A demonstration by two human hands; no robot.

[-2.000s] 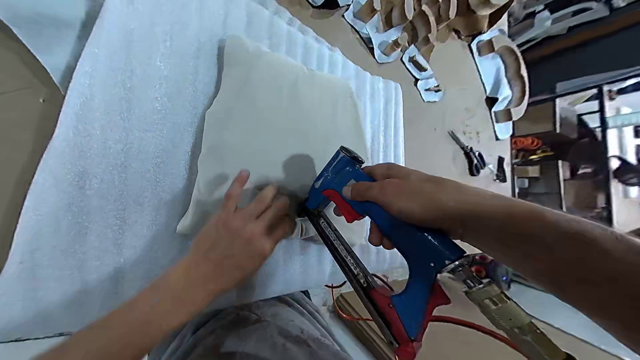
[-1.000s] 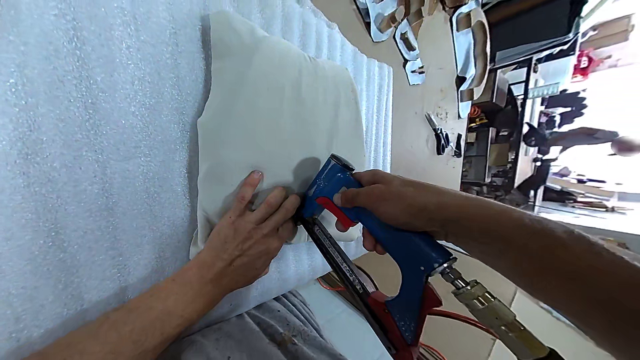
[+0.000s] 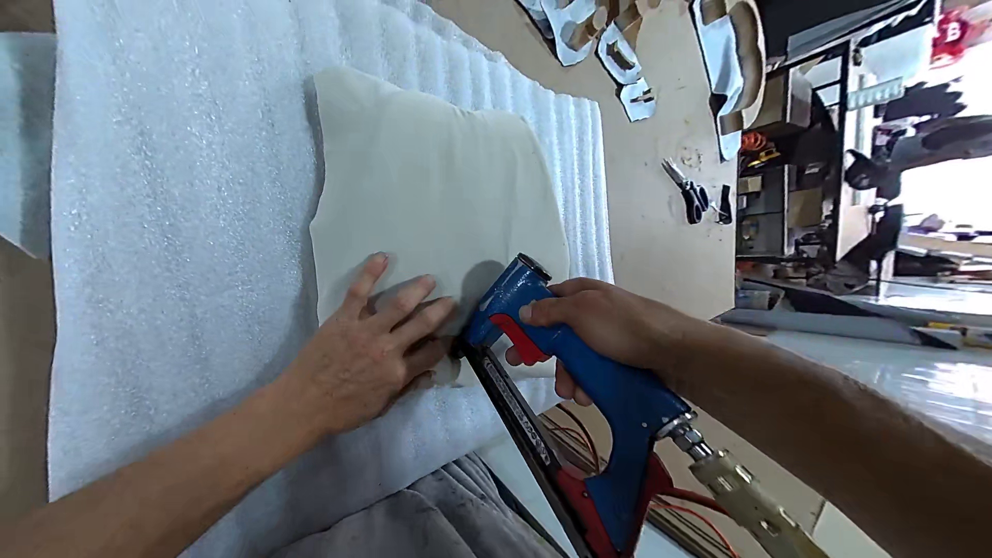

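A piece of off-white fabric [image 3: 434, 178] covers a flat, roughly square panel lying on white foam sheeting [image 3: 186, 194]. My right hand [image 3: 589, 325] grips a blue pneumatic staple gun [image 3: 620, 380] with a red trigger and a long black magazine. Its nose meets the fabric close to the panel's near edge, just beside my left fingertips. My left hand [image 3: 376, 349] rests on that near edge, pressing the fabric, its fingers spread and partly bent; the thumb is mostly hidden.
Black-handled scissors [image 3: 687, 190] lie on the table [image 3: 659, 256] at the right. Cut foam-and-board pieces [image 3: 732, 70] sit along the far side. An air hose fitting [image 3: 744, 496] trails from the staple gun. Beyond the table stand shelves [image 3: 806, 155], and a person [image 3: 922, 147] is in the background.
The view has shifted. Both hands stay at the panel's near edge, the staple gun still in my right hand; my left fingers are spread a little wider than one second ago.
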